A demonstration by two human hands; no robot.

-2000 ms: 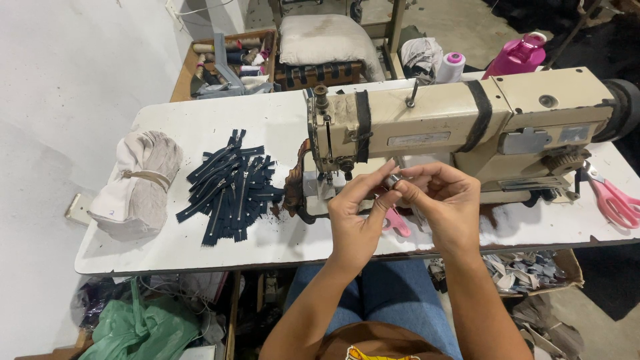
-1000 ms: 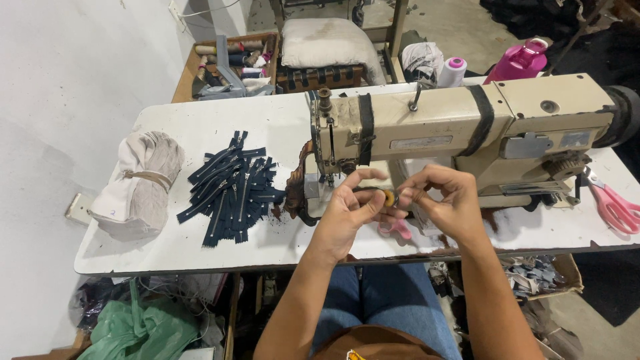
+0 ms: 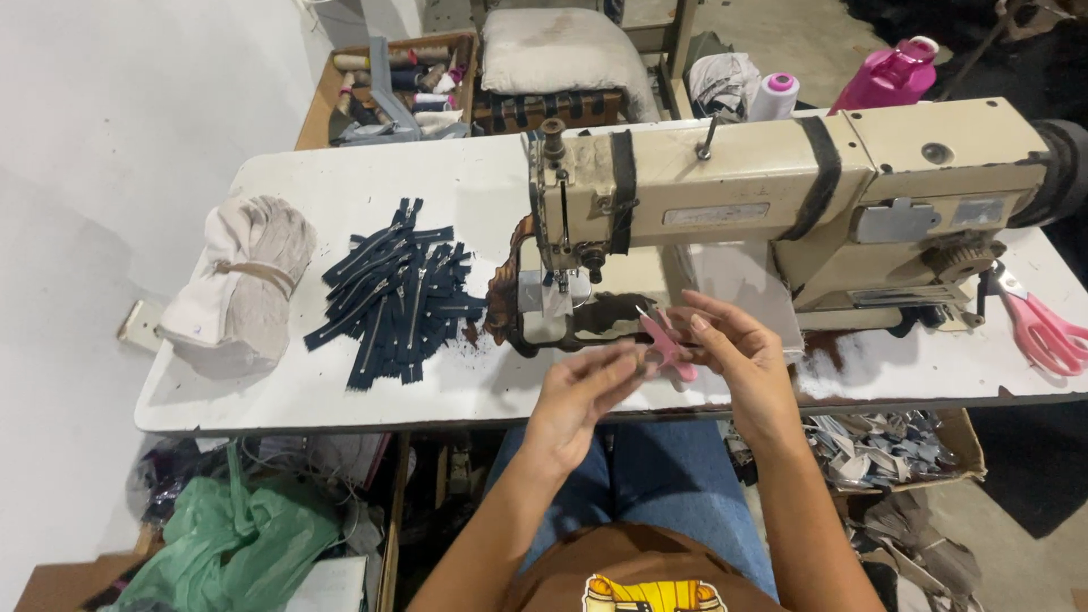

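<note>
My left hand (image 3: 578, 399) is blurred, its fingertips around a small item too unclear to name. My right hand (image 3: 735, 370) has its fingers spread just right of it, and nothing is plainly held there. Small pink-handled thread snips (image 3: 671, 347) show between and beyond the hands, near the sewing machine bed. The beige industrial sewing machine (image 3: 714, 191) stands behind both hands, its needle area to their upper left. A pile of dark zippers (image 3: 399, 297) lies left of it. Farther left is a tied bundle of light fabric (image 3: 242, 285).
Large pink-handled scissors (image 3: 1041, 327) lie at the table's right. Behind the table are a box of thread spools (image 3: 319, 115), a cushion (image 3: 561, 51), a thread cone (image 3: 775, 98) and a pink bottle (image 3: 888, 76). A box of fabric scraps (image 3: 960, 450) sits below the front edge.
My hands were close together, fingering a small round metallic item. They have since parted slightly, with the right fingers now spread.
</note>
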